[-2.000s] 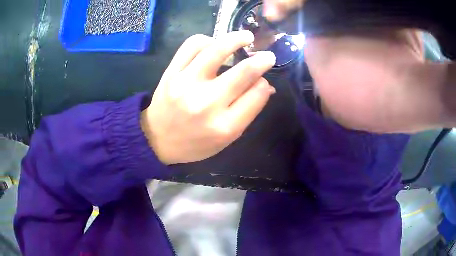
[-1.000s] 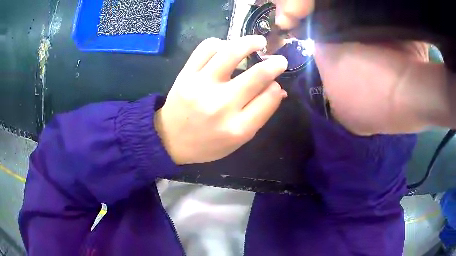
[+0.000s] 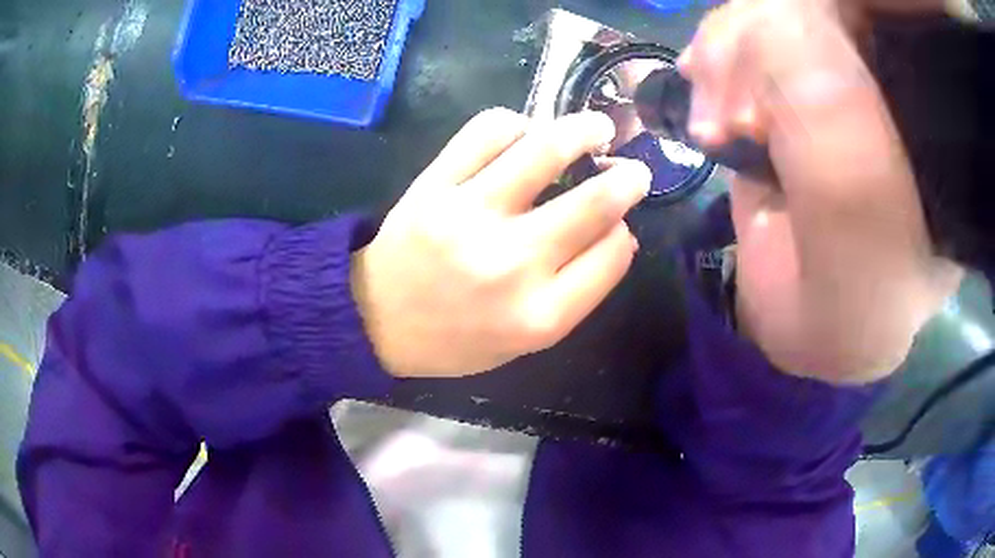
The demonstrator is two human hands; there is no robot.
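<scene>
The round unit [image 3: 679,164], with a black rim and a shiny face, lies at the upper middle right on a pale-edged fixture [image 3: 554,55]. My left hand [image 3: 496,245] reaches over its left side, with thumb and index fingertips at the face; whether something small is between them cannot be told. My right hand [image 3: 818,185], blurred, is closed around a dark tool, seemingly the electric screwdriver [image 3: 668,100], whose dark nose shows over the unit's face. The tool's tip and the unit's right part are partly hidden.
A blue bin [image 3: 286,100] of small grey screws [image 3: 314,41] stands at the upper left on the dark green bench [image 3: 251,164]. A black cord [image 3: 938,401] hangs at the right. Another blue edge shows at the top. Grey floor with yellow lines lies beyond the bench edge.
The bin, unit and left hand appear lower and further right as the view shifts. My right hand has turned and shows more of its back; the dark tool nose now shows and the bright glare has gone.
</scene>
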